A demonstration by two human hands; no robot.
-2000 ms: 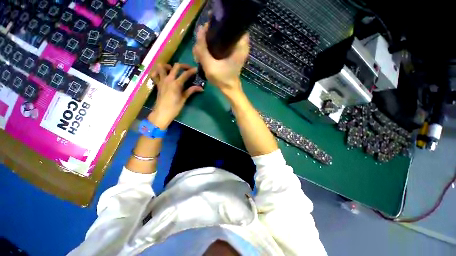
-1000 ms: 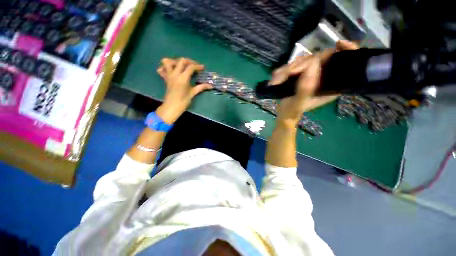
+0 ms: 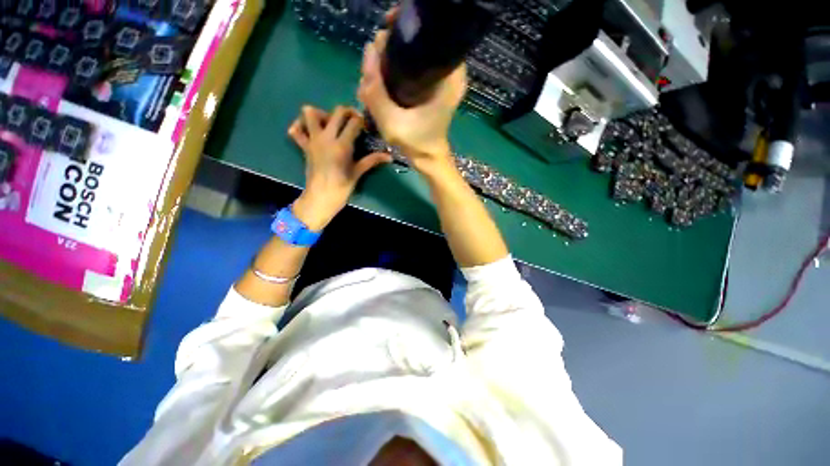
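My right hand (image 3: 414, 114) is wrapped around a thick black electric screwdriver (image 3: 426, 55), held upright above the left end of a tight row of speckled circuit board modules (image 3: 519, 193). The screwdriver's tip is hidden behind my hand. My left hand (image 3: 329, 150), with a blue wristband (image 3: 295, 227), rests at that left end of the row. Its thumb and fingers are at the end modules; my right hand partly covers them. The row lies slanting along the near part of the green bench mat (image 3: 637, 264).
A silver-white feeder box (image 3: 596, 86) stands beyond the row. Piled modules (image 3: 669, 168) lie at the bench right. Ribbed black trays (image 3: 491, 68) are at the far side. A printed carton (image 3: 100, 196) bearing dark modules (image 3: 86, 65) stands on the left.
Since one second ago, my right hand has swung the screwdriver from the feeder side left to the row's end, turning it upright. My left hand has stayed at the row's end.
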